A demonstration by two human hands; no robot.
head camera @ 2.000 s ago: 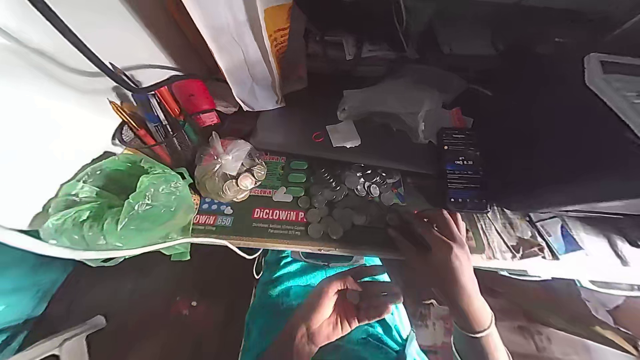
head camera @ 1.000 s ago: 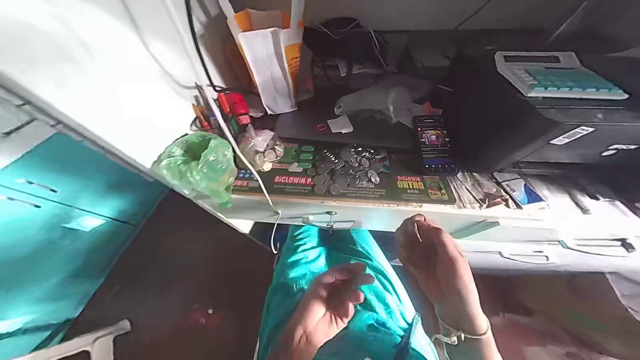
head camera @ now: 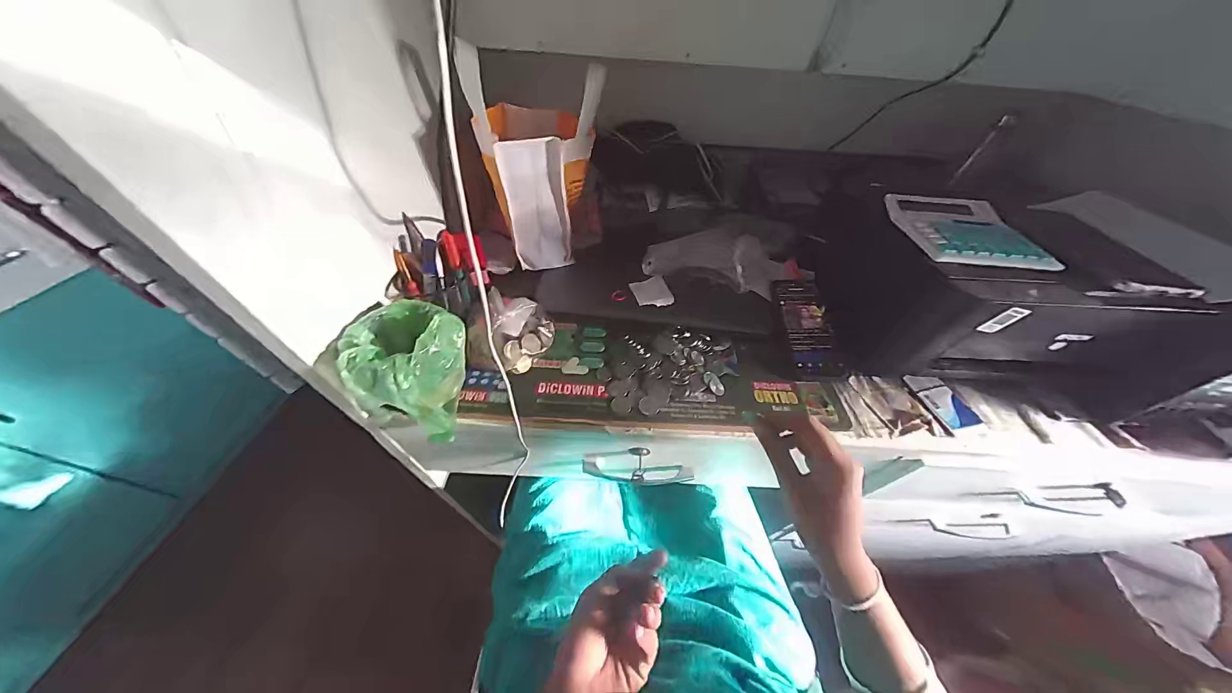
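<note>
A spread of coins (head camera: 664, 371) lies on a green printed mat (head camera: 539, 399) near the desk's front edge. More coins fill a clear plastic bag (head camera: 520, 337) at their left. My left hand (head camera: 621, 621) is over my lap, palm up with its fingers curled; whether it holds coins is hidden. My right hand (head camera: 813, 462) is at the desk's front edge, right of the coins, thumb and fingers bent and apart; nothing is plainly visible between them.
A green plastic bag (head camera: 404, 361) stands at the desk's left end beside a holder of pens (head camera: 433, 265). Behind are a paper bag (head camera: 534, 192) and a crumpled plastic bag (head camera: 722, 255). A phone (head camera: 804, 327) lies by a black printer (head camera: 1039, 327) with a calculator (head camera: 972, 231) on it. A white cable (head camera: 476, 241) hangs in front.
My right hand has risen from below the desk edge toward the mat, and its fingers have spread. My left hand stays over my lap. The view has shifted.
</note>
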